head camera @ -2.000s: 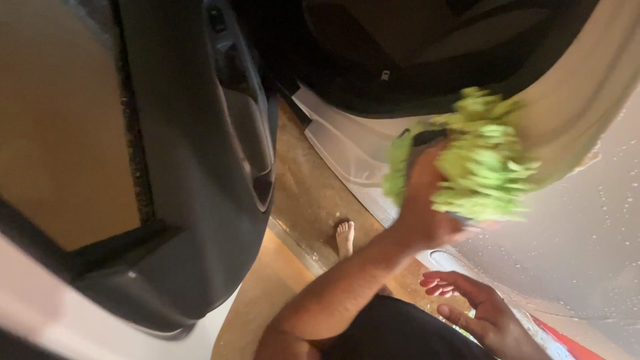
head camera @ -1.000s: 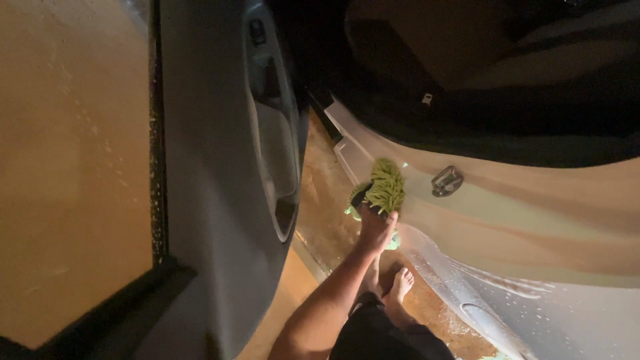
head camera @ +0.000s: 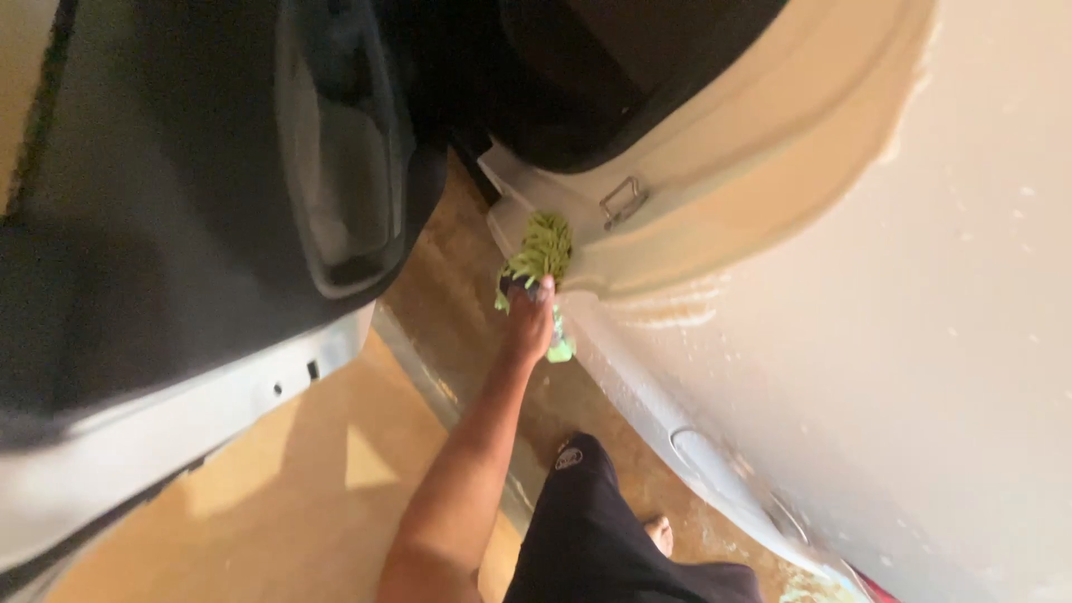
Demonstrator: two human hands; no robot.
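A green chenille wash mitt (head camera: pixel 546 244) with a dark band is gripped by my left hand (head camera: pixel 529 322), its thumb along the right side. The mitt lies against the lower corner of a light car's door frame (head camera: pixel 523 188), just below the metal door striker (head camera: pixel 623 203). Whether the fingers are inside the mitt's band is hidden. A paler green part of the mitt hangs below the hand. My right hand is out of view.
An open car door (head camera: pixel 209 209) with a dark inner panel stands on the left. The wet car body panel (head camera: pixel 879 352) fills the right side, with suds (head camera: pixel 678 306) near the door frame. My knee and bare foot (head camera: pixel 660 534) are over the wet floor (head camera: pixel 469 285).
Two seconds ago the mitt was higher on the door frame's curved part; my left hand has moved it down to the lower corner. My right hand, then visible and empty, has left the view.
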